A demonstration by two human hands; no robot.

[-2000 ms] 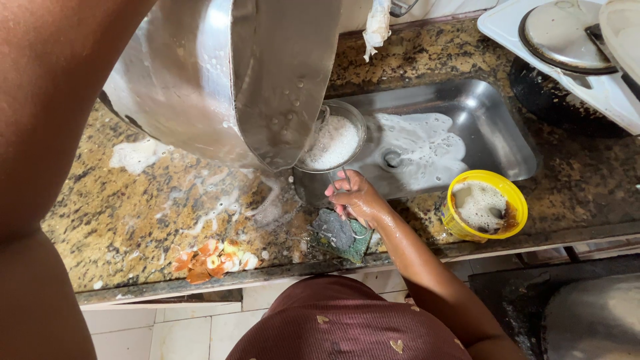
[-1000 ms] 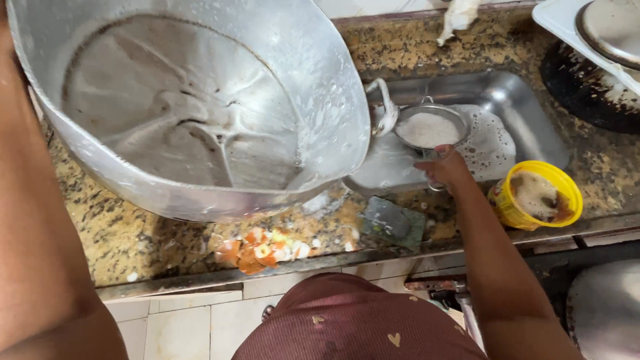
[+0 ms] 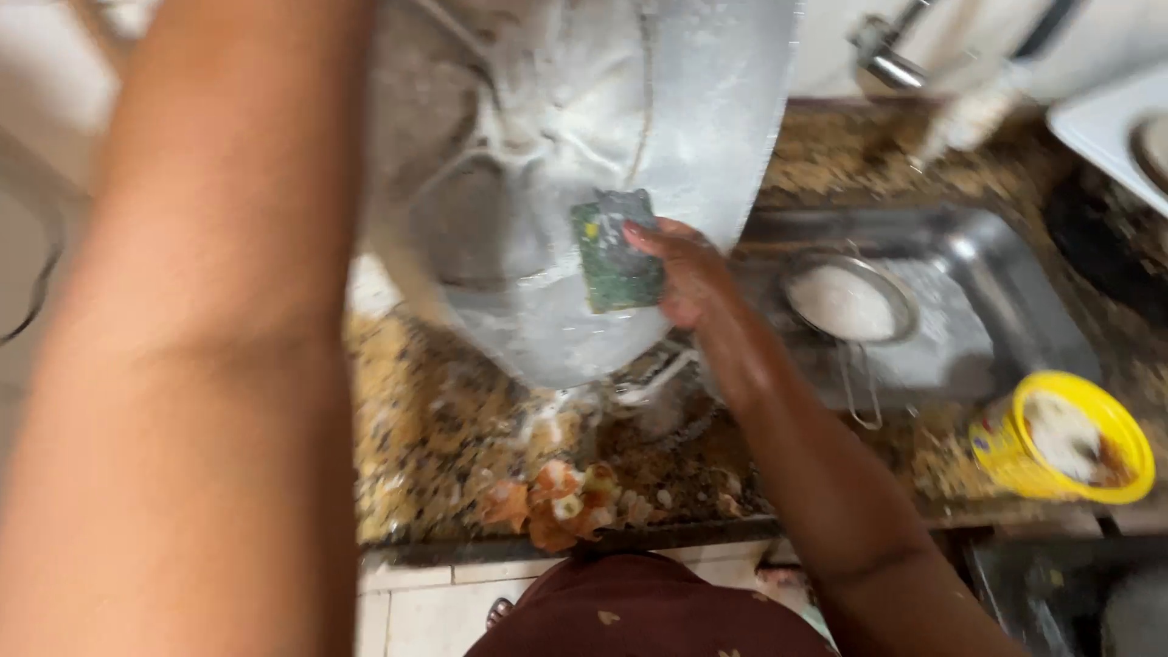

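Observation:
A large aluminium pot (image 3: 721, 119) is tilted over the granite counter, its soapy inside turned toward me. My right hand (image 3: 680, 269) grips a green and grey scouring sponge (image 3: 620, 265) in front of the pot's inner wall; whether the two touch cannot be told. My left forearm rises along the left side, and the left hand itself is out of the frame. A fine-mesh strainer (image 3: 850, 299) filled with white foam rests in the steel sink (image 3: 1031, 310), its wire handle lying over the near rim.
A yellow tub (image 3: 1017, 443) with foamy liquid stands right of the sink. Onion skins and scraps (image 3: 557, 502) lie near the counter's front edge. A tap (image 3: 890, 64) is on the wall behind. At the far right are a white tray (image 3: 1104, 123) and a dark pan (image 3: 1100, 242).
My right hand has let go of the strainer, now in the sink, and has picked up the sponge from the counter and brought it to the pot. The pot is tilted differently.

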